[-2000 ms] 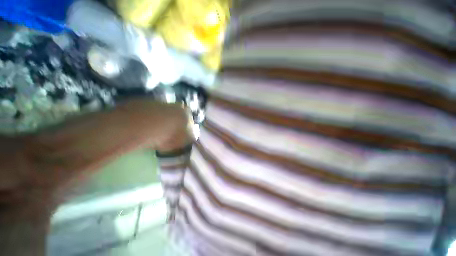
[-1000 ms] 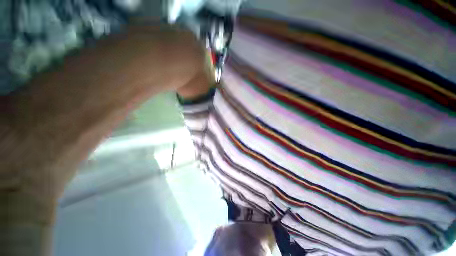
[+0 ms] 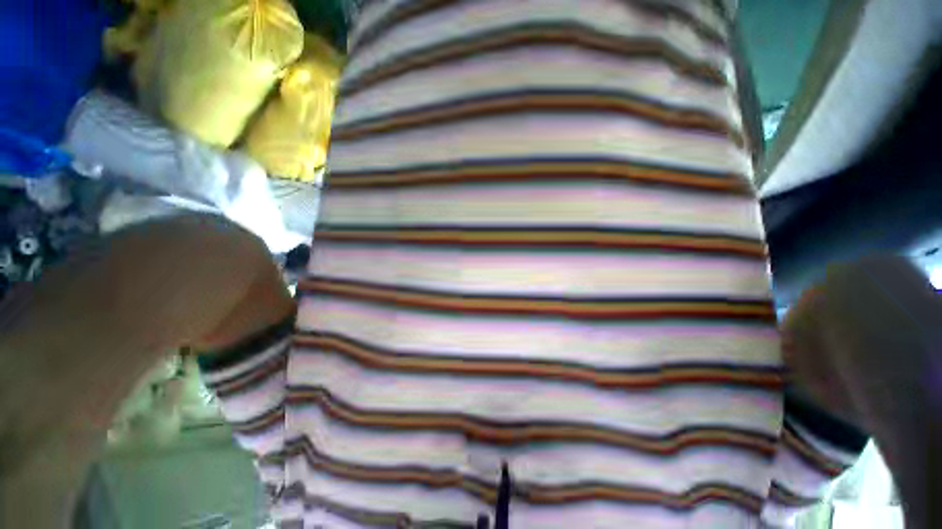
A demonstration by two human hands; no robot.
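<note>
The wearer's striped shirt (image 3: 537, 269) fills the middle of the view. A bare, blurred arm shows on each side, bent beside the short sleeves and cut off by the picture's edges. Neither my left hand nor my right hand can be made out. A dark, blurred, roll-like shape (image 3: 862, 212) lies at the right, behind the arm there. Whether anything is held cannot be seen.
Yellow-wrapped rolls (image 3: 212, 72) lie at the upper left, beside a bright blue bin or plastic (image 3: 46, 78). Greyish clear plastic wrap (image 3: 150, 150) lies below them. A pale curved surface (image 3: 868, 98) and green floor (image 3: 782, 47) show at the upper right.
The view has turned, so the shirt now sits centrally. A second arm and the dark shape have appeared at the right. The yellow rolls and blue item are back in view at upper left.
</note>
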